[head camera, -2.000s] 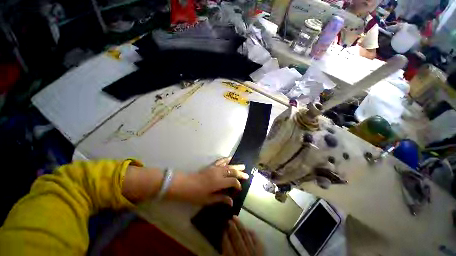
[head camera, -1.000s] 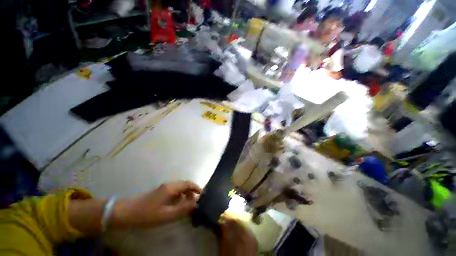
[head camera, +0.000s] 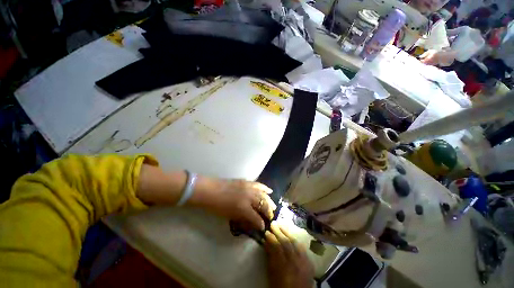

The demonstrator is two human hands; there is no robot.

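Note:
A curved black fabric strip (head camera: 294, 129) lies on the white table left of the sewing machine head (head camera: 338, 185). Its far end is flat near the yellow stickers, and its near end runs under my hands beside the brightly lit needle area. My left hand (head camera: 251, 205), with a ring and a pale bracelet, grips the strip's near part with bent fingers. My right hand (head camera: 288, 256) is close against it, fingertips on the strip's near end, its lower part cut off by the bottom edge. The needle and presser foot are mostly hidden.
Black cut pieces (head camera: 203, 56) are piled at the table's far left. A smartphone (head camera: 354, 270) lies beneath the machine arm. A pale rod (head camera: 462, 119) rises from the head. Crumpled paper, a glass jar (head camera: 360, 29), a purple bottle (head camera: 385, 32) and a person's hand (head camera: 438, 58) are behind.
The view has shifted. My left hand has moved from the strip's left edge onto its near end, and my two hands now meet there. Less of the strip's near end shows.

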